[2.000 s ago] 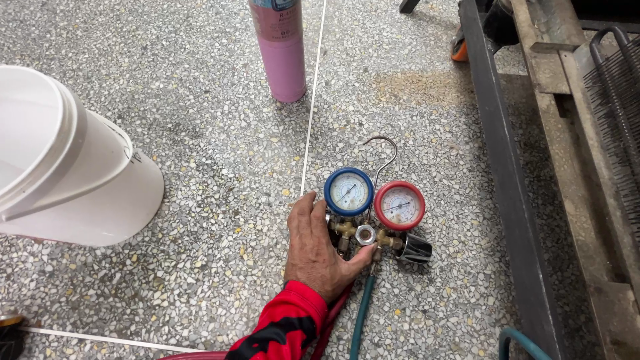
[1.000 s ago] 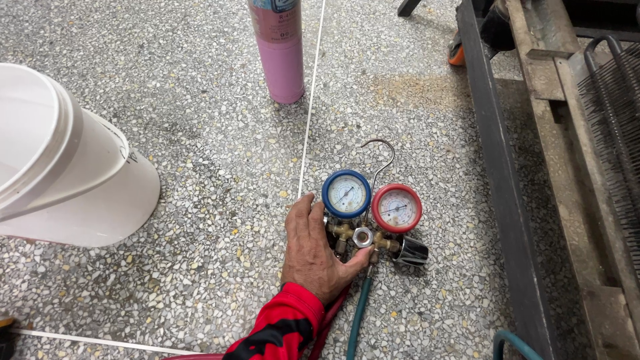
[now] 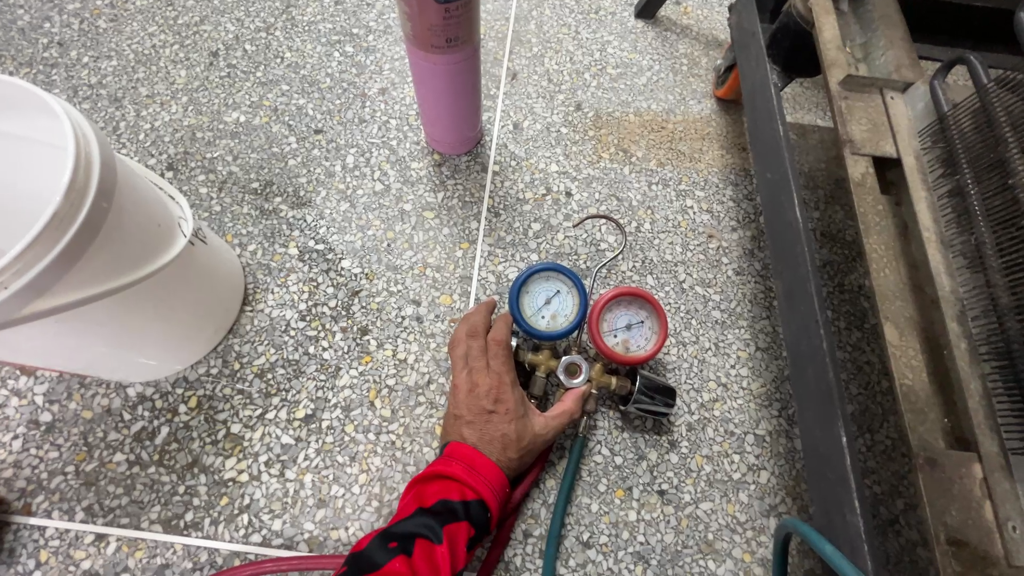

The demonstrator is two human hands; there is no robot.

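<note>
My left hand (image 3: 496, 400), in a red and black sleeve, grips the left side of a brass refrigerant manifold gauge set (image 3: 573, 370). Its fingers bend over the left end and its thumb rests at the lower middle, near the hex fitting. The blue-rimmed gauge (image 3: 548, 301) and the red-rimmed gauge (image 3: 628, 326) face up, with a metal hook (image 3: 620, 232) above them. A dark ribbed knob (image 3: 650, 394) sticks out at the right end. A teal hose (image 3: 564, 496) runs down from the manifold; a red hose (image 3: 518, 500) passes beside my wrist. My right hand is out of view.
A white plastic bucket (image 3: 176, 304) stands at the left on the speckled floor. A pink refrigerant cylinder (image 3: 444, 96) is at the top. Along the right side are a dark metal frame (image 3: 788, 256) and a finned coil (image 3: 976, 208). Another teal hose (image 3: 808, 536) curves at the bottom right.
</note>
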